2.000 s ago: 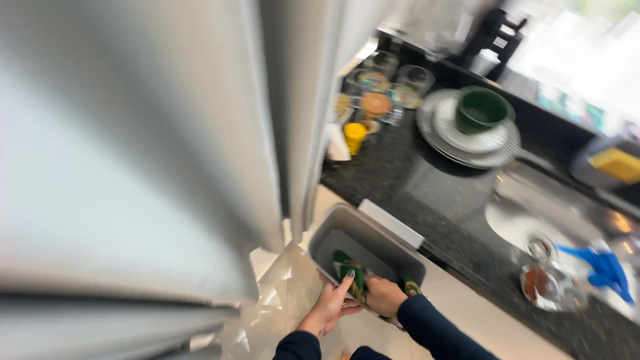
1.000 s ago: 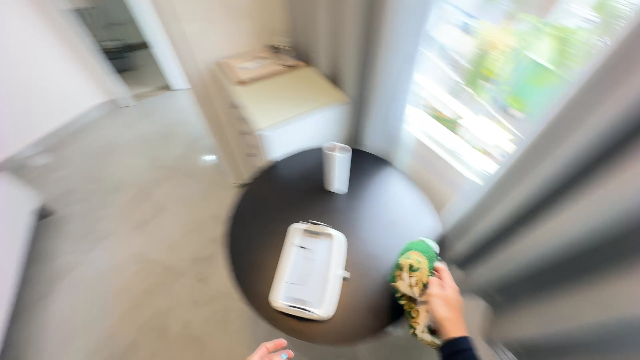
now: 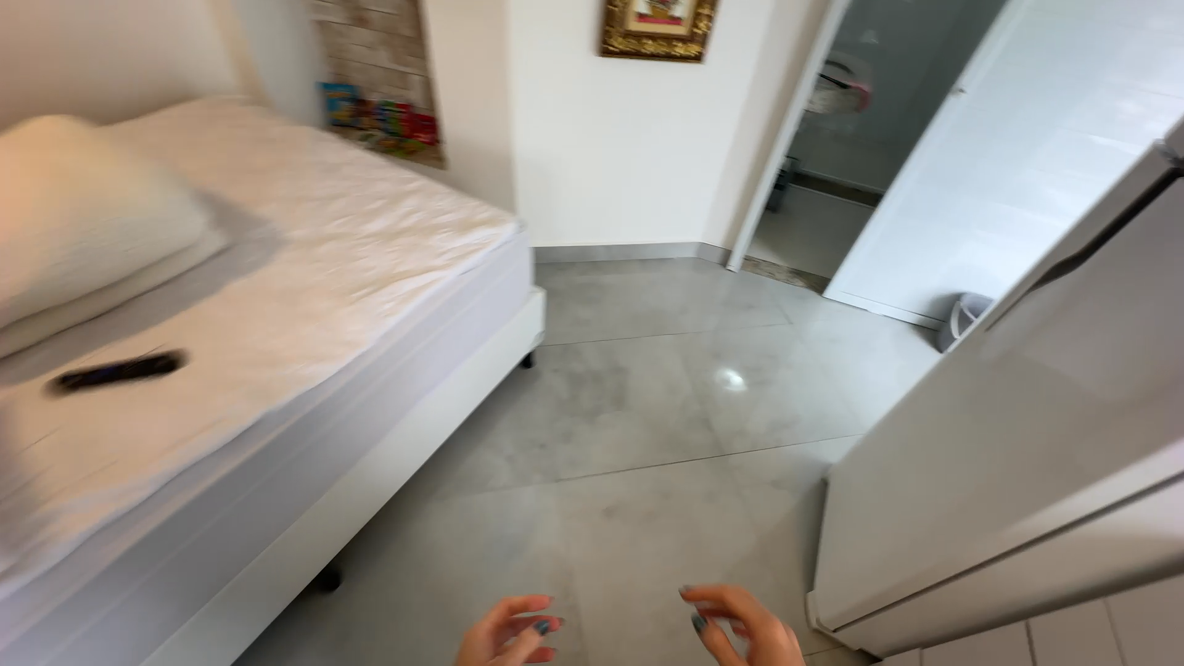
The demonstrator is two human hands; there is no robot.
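Observation:
At the bottom of the head view, my left hand is above the tiled floor with its fingers curved and apart, holding nothing. My right hand is a short way to its right, also with bent, parted fingers and nothing between them. The two hands do not touch. Both wrists are cut off by the lower edge of the view. Left of my hands stands a bed with a bare white mattress. On it lie a blurred dark remote control and a cream folded blanket or pillow.
Grey floor tiles run between the bed and a white refrigerator at the right. Farther back are an open doorway, a white door, a small grey bin, a gold-framed picture and colourful packages on a shelf.
One second ago my right hand held a green and tan patterned cloth-like item beside a round dark table; now it is empty. The view has swung to the bed and floor.

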